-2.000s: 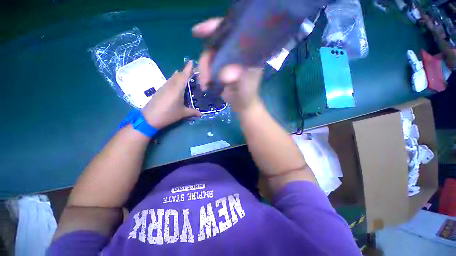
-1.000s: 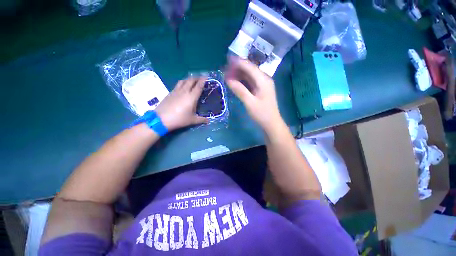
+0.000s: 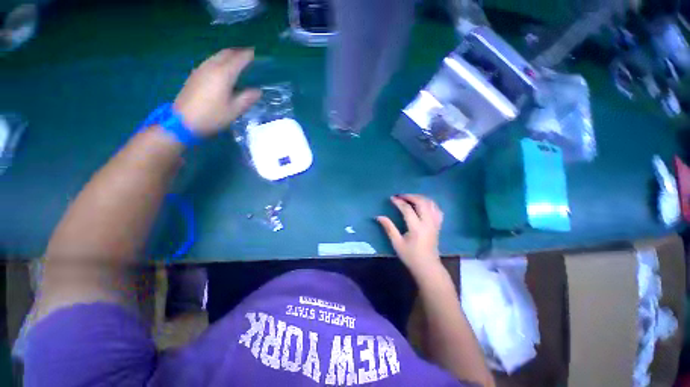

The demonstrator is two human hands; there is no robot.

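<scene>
A white housing [image 3: 279,149] lies on the green bench, its small dark window facing up. A clear crinkled plastic bag [image 3: 271,103] is at its far side. My left hand [image 3: 216,92], with a blue wrist strap [image 3: 178,125], is over the bench left of the bag, fingers apart, blurred and empty. My right hand [image 3: 414,224] is near the bench's front edge, open and empty. The electric screwdriver [image 3: 365,64] hangs right of the housing, blurred. A dark unit with a white rim [image 3: 315,19] lies at the far edge of view, partly hidden by the screwdriver.
A silver-white screw feeder [image 3: 446,121] and teal power supply [image 3: 546,185] stand at right, a clear spare bag [image 3: 566,117] behind. Small silvery bits [image 3: 273,216] and a pale strip [image 3: 346,248] lie near the front edge. A cardboard box [image 3: 601,317] is below at right.
The dark open unit has gone from between my hands; a similar one shows at the far side. Both hands have moved apart, left forward and right towards the front edge. The view has shifted.
</scene>
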